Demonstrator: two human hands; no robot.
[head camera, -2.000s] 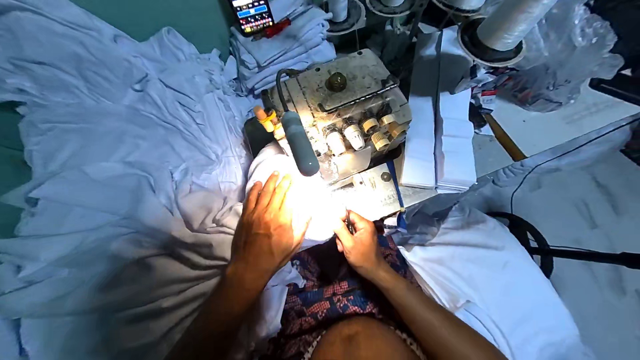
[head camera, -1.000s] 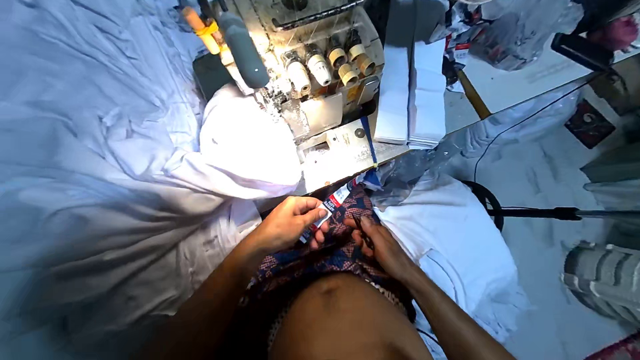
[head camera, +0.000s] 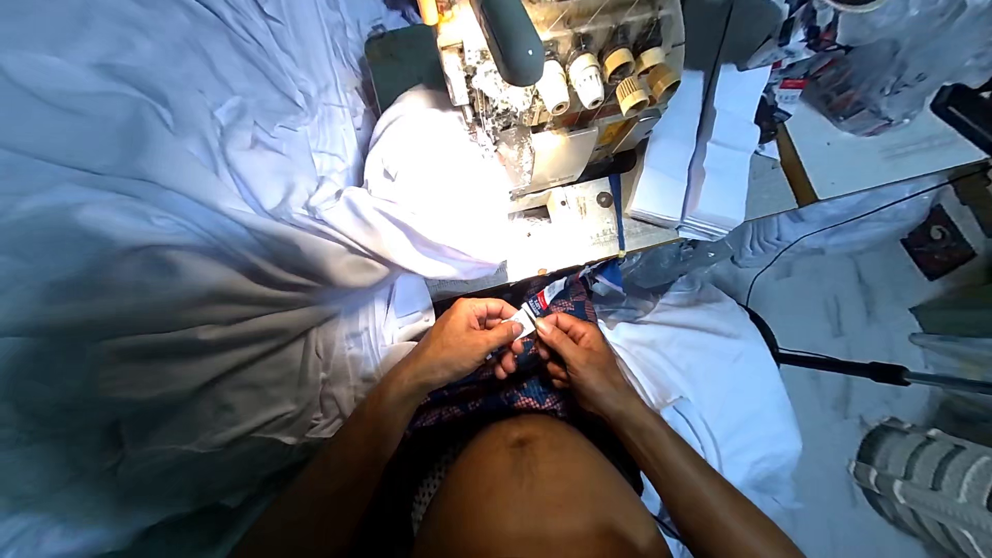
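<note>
My left hand (head camera: 469, 341) pinches the near end of a strip of printed garment labels (head camera: 549, 294) between thumb and fingers, above my lap. Opposite it, my right hand (head camera: 581, 356) has its thumb and forefinger on the same end of the strip; whether it also holds a small tool is hidden. The strip runs away from me over patterned dark cloth (head camera: 496, 391). Beyond the hands stands an overlock sewing machine (head camera: 562, 147), brightly lit, with white fabric (head camera: 434, 186) bunched at its needle area.
A great heap of white fabric (head camera: 194, 194) fills the left side. Folded white strips (head camera: 694, 155) lie right of the machine. More white cloth (head camera: 713, 380) hangs at my right, beside a black stand pole (head camera: 860, 368). Clear plastic bags (head camera: 876, 85) sit on the table at upper right.
Both hands have left the fabric by the machine and come down to my lap. The label strip is now held between them, my right hand having closed in on it. The view has shifted downward.
</note>
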